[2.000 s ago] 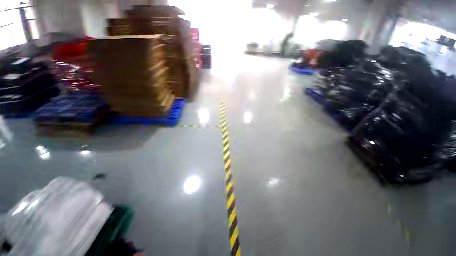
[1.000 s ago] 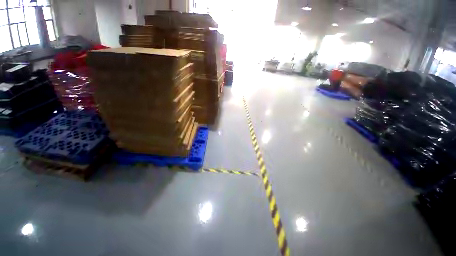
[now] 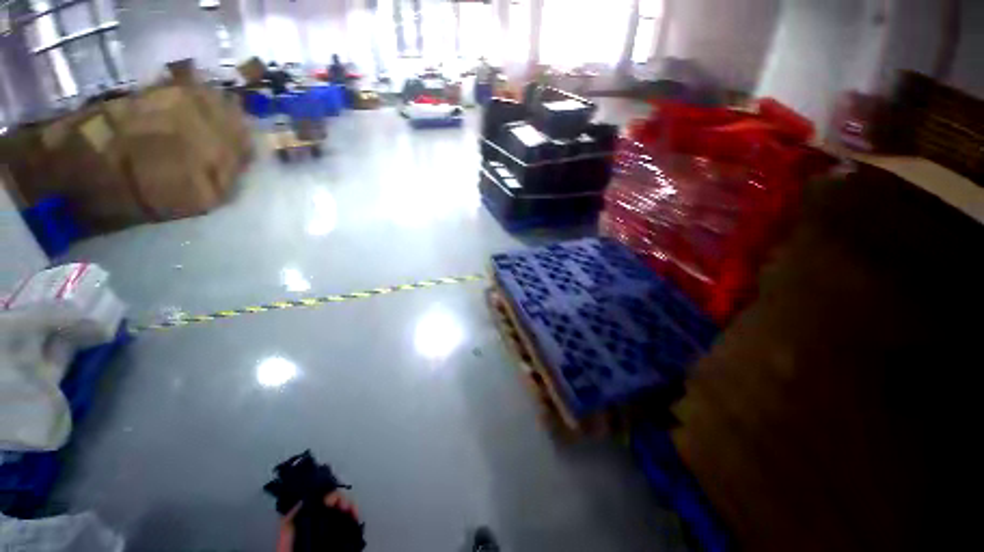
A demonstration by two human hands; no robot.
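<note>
A spiky black bundle of webbing straps (image 3: 302,481) shows at the bottom, left of the middle. My left hand (image 3: 340,504) is closed around its lower part, cut off by the bottom edge; skin shows on both sides of the dark bundle. The bundle is blurred, and single pieces cannot be told apart. My right hand is not in view.
Stacked blue pallets (image 3: 588,313) stand right of the middle, beside stacked cardboard (image 3: 842,377) and red wrapped goods (image 3: 701,205). Black crates (image 3: 545,162) stand behind. White sacks (image 3: 38,377) are at left, cartons (image 3: 162,156) far left. Floor tape (image 3: 324,302) crosses ahead.
The view has swung left, so the cardboard stack and blue pallets now lie at the right. The black bundle and my left hand have come into view at the bottom.
</note>
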